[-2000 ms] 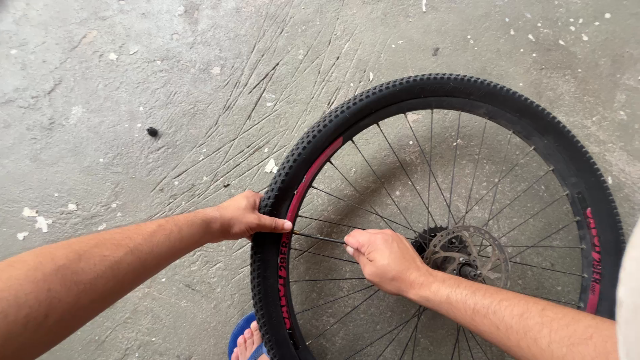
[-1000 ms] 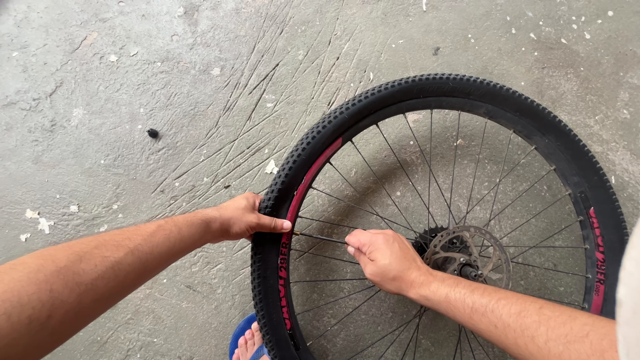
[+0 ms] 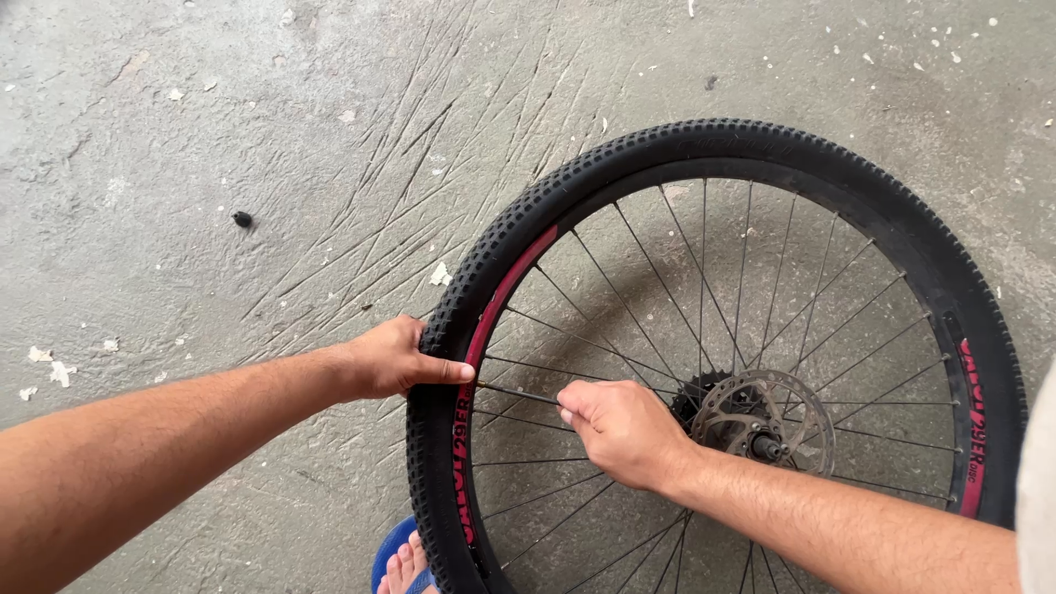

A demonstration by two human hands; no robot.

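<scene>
A bicycle wheel with a knobby black tire (image 3: 561, 191) and a black rim with red decals stands or leans over the floor; how it is supported is hidden. My left hand (image 3: 404, 359) grips the tire at its left side, thumb on the rim beside the brass-coloured end of a valve or fitting (image 3: 485, 384). A thin black rod or hose (image 3: 528, 396) runs from there into my right hand (image 3: 615, 425), whose fingers are closed on it. Right of that hand are the disc brake rotor (image 3: 813, 421), the axle end (image 3: 767, 448) and the dark cassette (image 3: 701, 388).
Rough, scratched concrete floor (image 3: 330, 165) lies all around, with pale paint flakes. A small black cap-like piece (image 3: 242, 219) rests on it at the left. A foot in a blue flip-flop (image 3: 388, 549) is at the tire's lower left. Light fabric shows at the right edge.
The wheel has turned slightly or shifted in its tilt, as the right-hand decal sits a little differently. Both hands keep nearly the same places and holds.
</scene>
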